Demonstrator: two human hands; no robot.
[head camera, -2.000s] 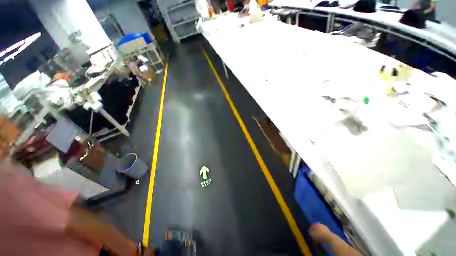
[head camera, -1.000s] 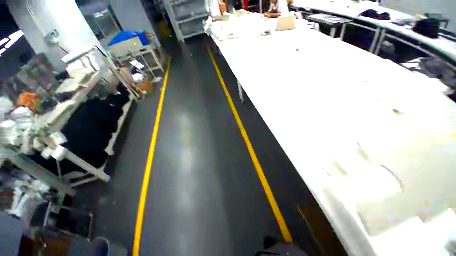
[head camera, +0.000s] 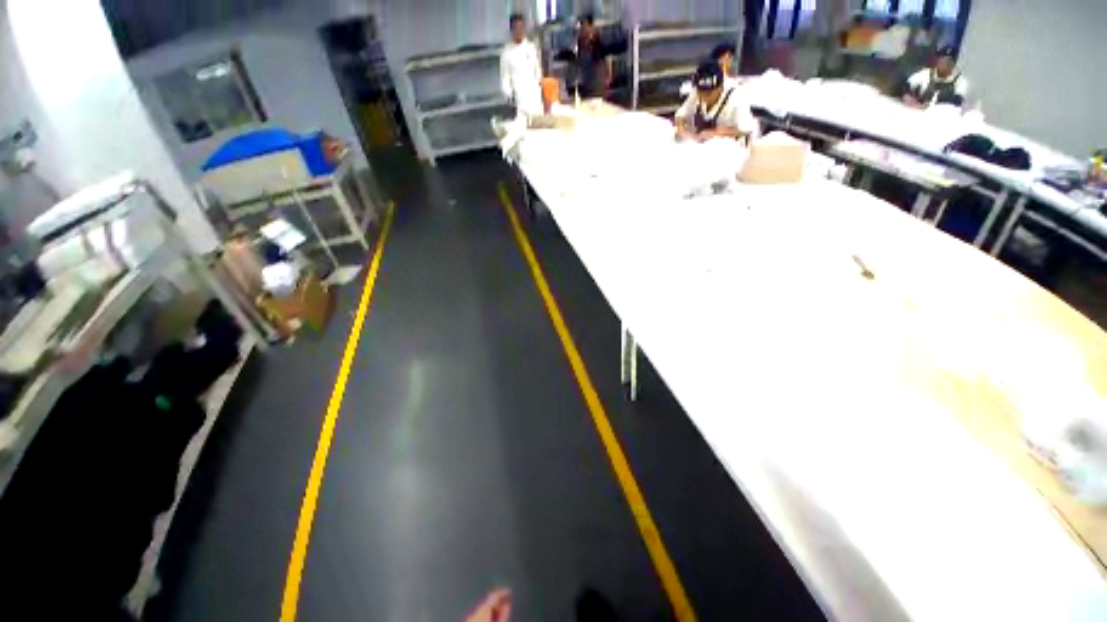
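Note:
What looks like my left hand shows as a small, blurred bit of fingers at the bottom edge, cut off by the frame, above the grey floor. Whether it holds anything cannot be told. My right hand is out of the picture. The nearest thing on the right is a long white table, very bright. A small brownish item lies on it, and a crumpled clear or white thing is at its right.
Yellow lines edge the dark aisle. On the left are a rack with black material, a cardboard box on the floor and a blue-topped bin on a stand. Several people stand or sit at the far tables, one in white. Shelving stands behind.
The view has moved forward along the aisle and tilted up, bringing the people at the far end into view. The right-side hand seen earliest is gone; a hand now shows at bottom centre.

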